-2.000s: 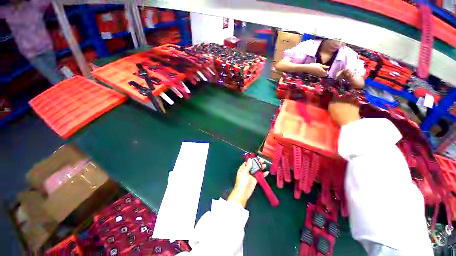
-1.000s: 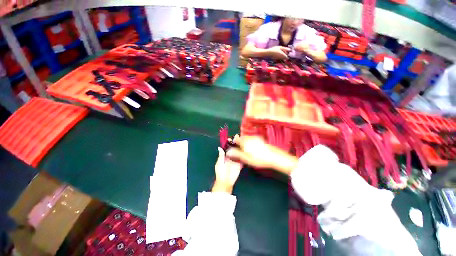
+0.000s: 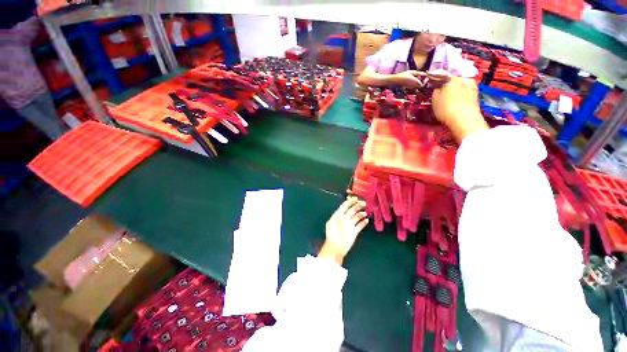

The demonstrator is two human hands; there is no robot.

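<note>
My left hand (image 3: 346, 227) is over the green bench beside the front left corner of the orange tray stack, fingers apart, with no watch seen in it. My right hand (image 3: 456, 102) reaches to the far side of the tray (image 3: 405, 148); its fingertips are hard to make out, so what it holds is unclear. Crimson straps (image 3: 405, 206) hang over the tray's front edge. Red watches (image 3: 434, 282) with dark square cases lie in rows on the bench below the tray, left of my right sleeve.
A white sheet (image 3: 254, 251) lies left of my left hand. An empty orange tray (image 3: 93, 161) and a tray of black watches (image 3: 155, 110) are at left. A carton (image 3: 124, 275) is low left. A person (image 3: 419, 62) works opposite. A shelf crosses overhead.
The red watch held between my hands a second ago is gone from my left hand. My right hand has moved up and away over the trays. The view has shifted.
</note>
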